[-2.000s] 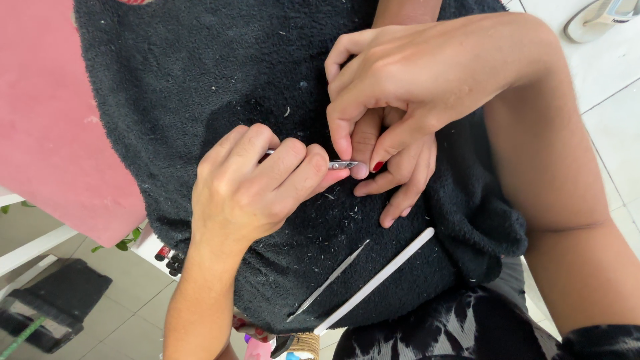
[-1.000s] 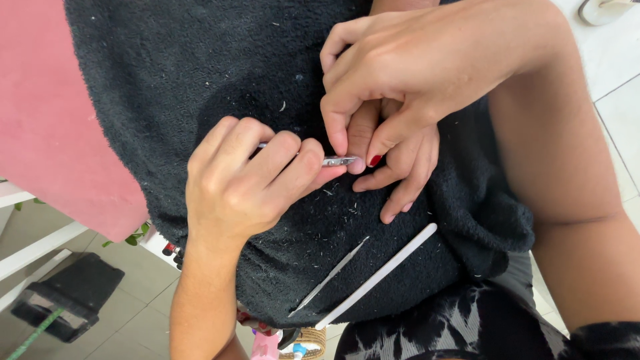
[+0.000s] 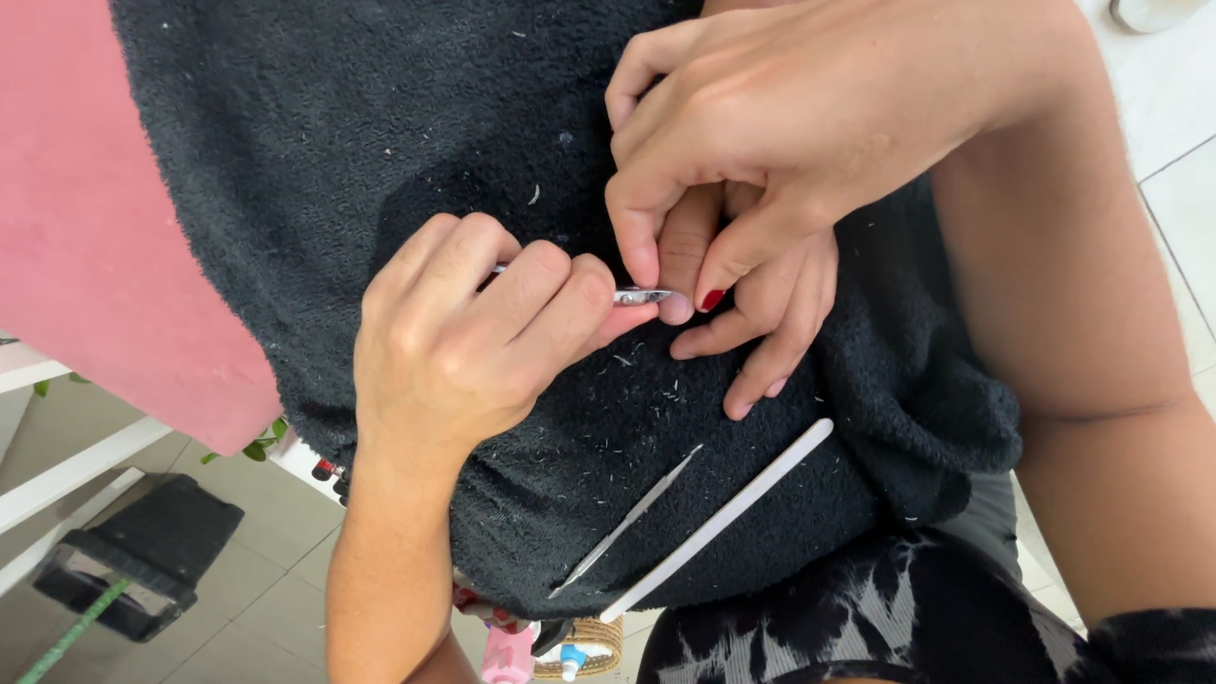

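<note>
My left hand [image 3: 465, 337] is closed around metal cuticle nippers [image 3: 638, 296], their handles mostly hidden in the fingers. The nippers' jaws are at the nail edge of another person's finger [image 3: 689, 237]. My right hand [image 3: 779, 142] comes in from the upper right and pinches that finger between forefinger and red-nailed thumb. The other person's remaining visible fingers [image 3: 784, 328] lie curled under my right hand, on a black towel [image 3: 532, 456]. Below the hands, a thin metal cuticle pusher [image 3: 627, 522] and a pale nail file [image 3: 719, 521] lie slantwise on the towel, side by side and apart.
Small whitish clippings dot the towel. A pink surface [image 3: 123, 237] is at the left. On the tiled floor at lower left stands a black dustpan [image 3: 157, 551] with a green handle. A pink bottle [image 3: 508, 655] and a woven basket [image 3: 613, 655] show at the bottom edge.
</note>
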